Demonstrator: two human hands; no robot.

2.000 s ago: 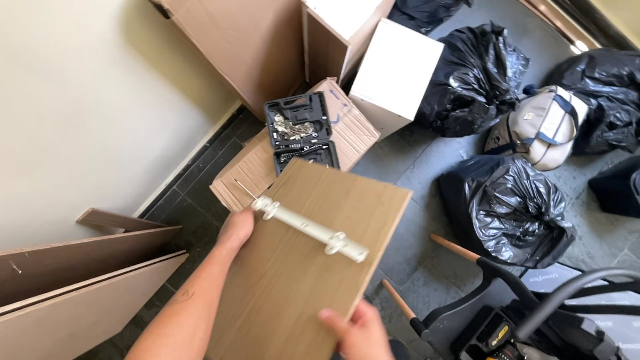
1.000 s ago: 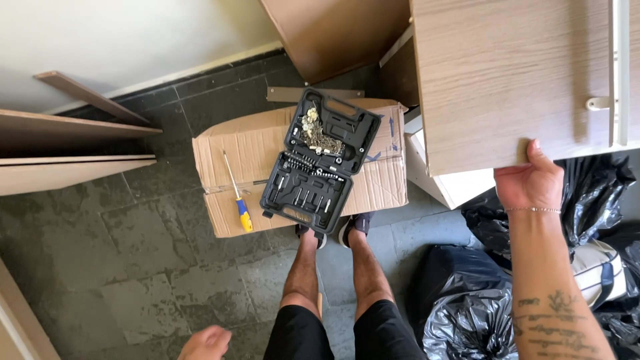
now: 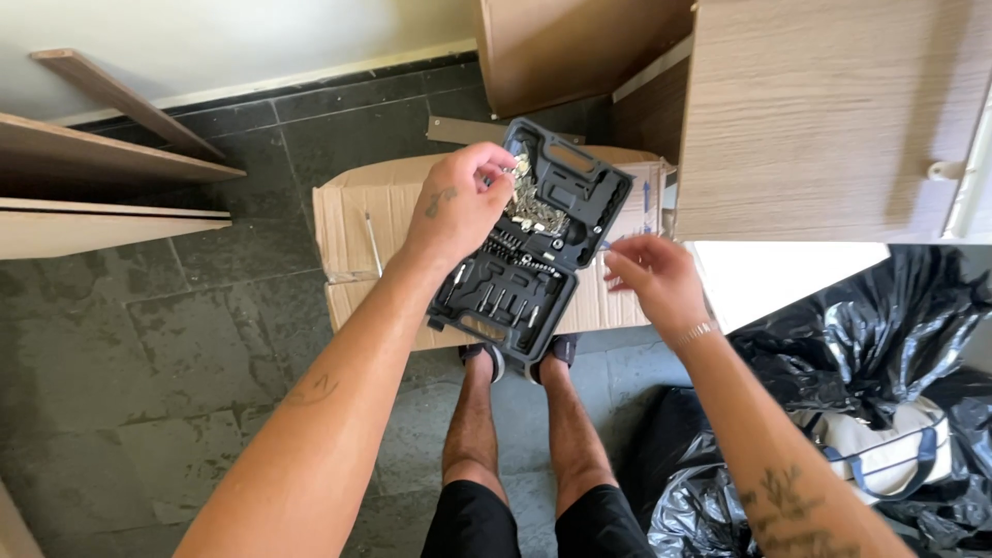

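Observation:
An opened black plastic tool case (image 3: 515,308) lies on a flat cardboard box (image 3: 612,298). Small metal screws and fittings (image 3: 535,209) fill part of its upper half; bits and drivers sit in the lower half. My left hand (image 3: 463,203) is over the upper half's left side, fingers curled by the fittings; whether they hold anything is hidden. Just right of the case is my right hand (image 3: 655,279), blurred, thumb and fingers close together, and I cannot tell if something small is between them. A screwdriver's metal shaft (image 3: 373,244) shows left of my left forearm, which hides its handle.
A wood-grain panel (image 3: 814,116) with a white rail (image 3: 973,178) rests at upper right above a white surface (image 3: 775,279). Black plastic bags (image 3: 845,333) and a white bag with blue straps (image 3: 891,449) lie at right. Boards (image 3: 101,229) stand at left. My feet touch the box's near side.
The wood-grain panel, held by my hands two seconds ago, now rests at the right, let go. Both hands have moved to the tool case. The view has swung down.

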